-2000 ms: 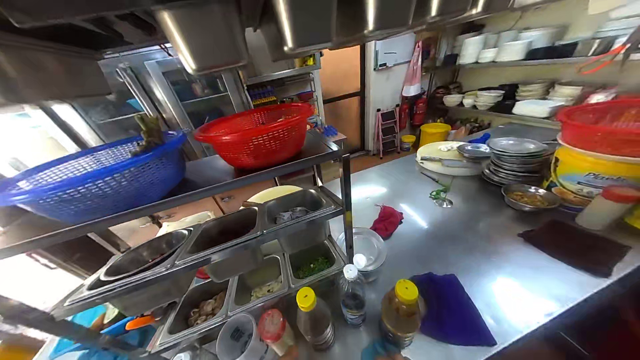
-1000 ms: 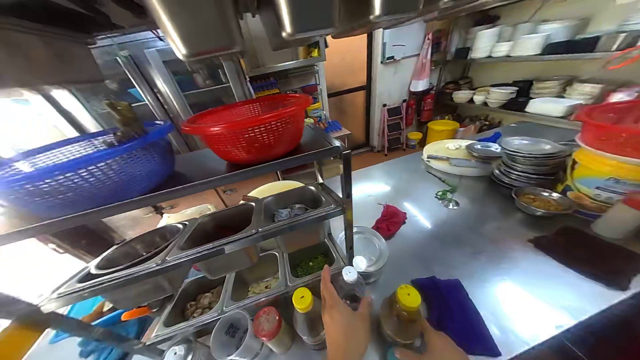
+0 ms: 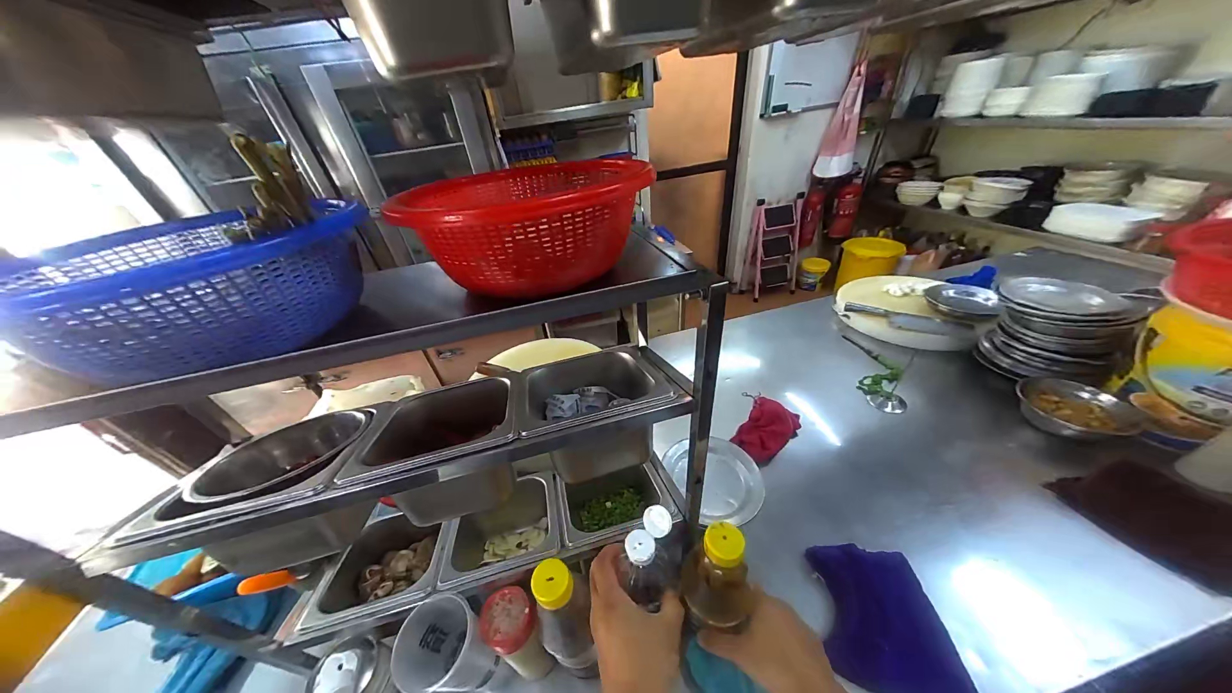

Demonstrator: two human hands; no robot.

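Observation:
My left hand is closed around a clear plastic bottle with a white cap, at the lower middle. Beside it my right hand grips a bottle of brown liquid with a yellow cap. A second white cap shows just behind the left bottle. To the left stand another yellow-capped bottle, a red-lidded jar and a clear plastic tub. A light plate lies behind the bottles, a purple cloth to their right. A teal cloth is partly hidden under my right hand.
A steel rack with food pans stands at the left, red and blue baskets on top. The steel counter holds a red cloth, stacked metal plates, a bowl of food and a board with a cleaver.
Both hands have come into the work area and taken hold of bottles. The two held bottles, apart two seconds ago, are now close together, the brown one having moved left.

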